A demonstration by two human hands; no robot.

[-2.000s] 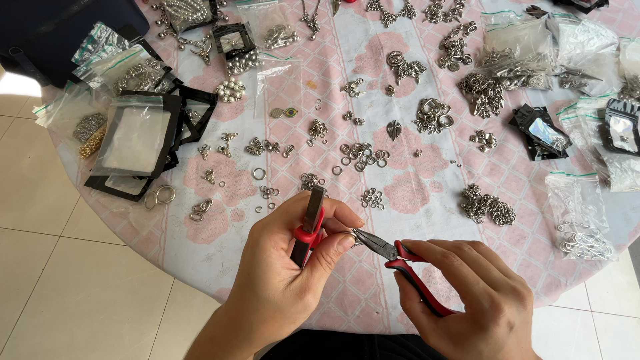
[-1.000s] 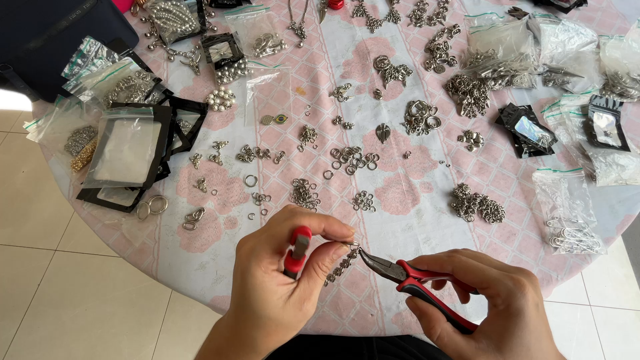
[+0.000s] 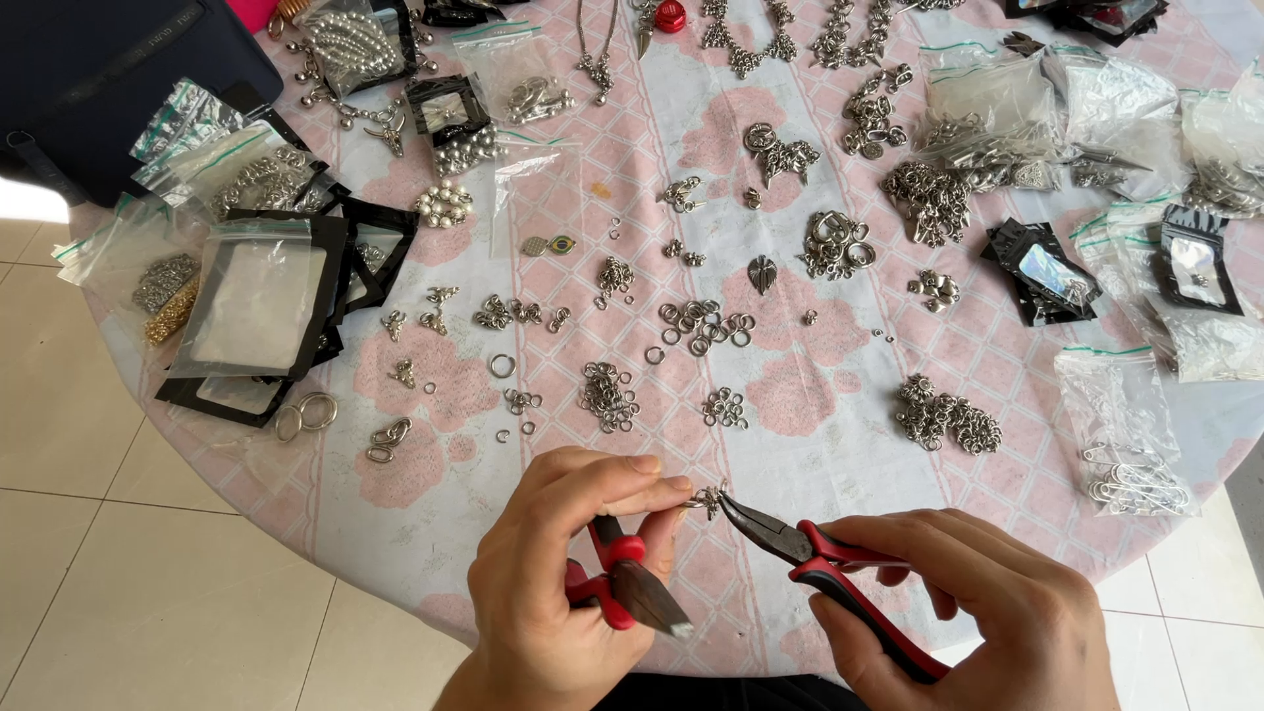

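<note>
My left hand point(image 3: 573, 563) holds red-handled pliers point(image 3: 627, 583) in its palm, their jaws pointing down and right. Its thumb and forefinger pinch a small cluster of silver metal rings or links point(image 3: 707, 501). My right hand point(image 3: 973, 602) grips bent-nose pliers point(image 3: 775, 533) with red and black handles. Their tips meet the right side of that cluster; whether the jaws clamp a ring, I cannot tell. Beyond my hands lie loose jump rings point(image 3: 703, 326), a pile of small rings point(image 3: 609, 397) and a smaller group of rings point(image 3: 726, 407) on the patterned tablecloth.
Plastic bags point(image 3: 252, 296) with black frames and chains lie left, near a dark blue bag point(image 3: 128, 79). On the right are a coiled chain point(image 3: 948, 420), a bag of safety pins point(image 3: 1131, 474) and more bags of metal parts point(image 3: 987, 128). The round table's edge curves near my hands.
The pliers in my left hand have turned, their jaws now pointing down instead of up. The chain seen hanging below my left fingers one second ago no longer hangs there in view.
</note>
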